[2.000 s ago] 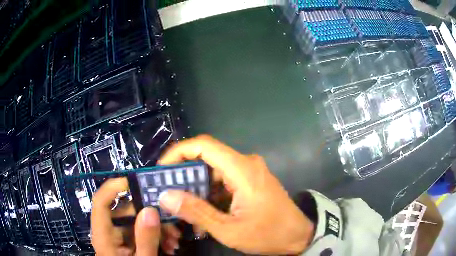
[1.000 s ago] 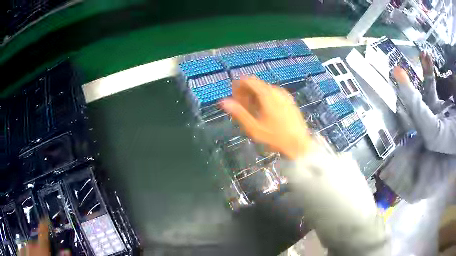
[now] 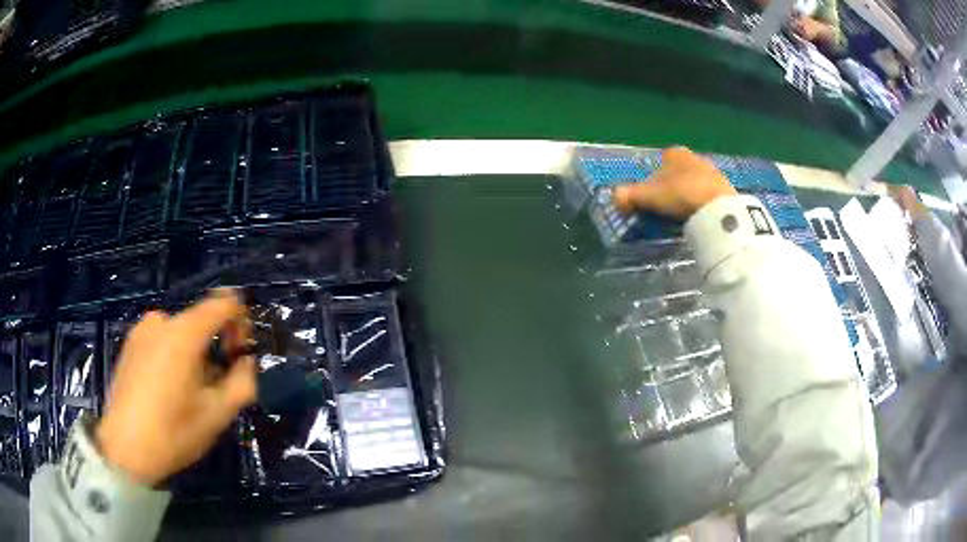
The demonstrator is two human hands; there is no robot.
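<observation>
My left hand is over the front of the black housing tray, fingers curled. A blurred dark shape is beside its fingertips; I cannot tell whether it is held. A front housing with a pale keypad lies in the tray's right front pocket. My right hand is at the back left of the clear keypad tray. Its thumb and fingers are on a keypad with pale keys, tilted at the stack's edge. Blue-striped keypad stacks lie behind and beside this hand.
The dark green mat lies between the trays. A pale strip and the green conveyor belt run behind. A post rises at the right. Another person's sleeve and white strips are at the right.
The view has shifted, showing more of the black tray. My right hand, blurred over the stacks before, is now down at a keypad. My left hand has come further into view over the housing tray.
</observation>
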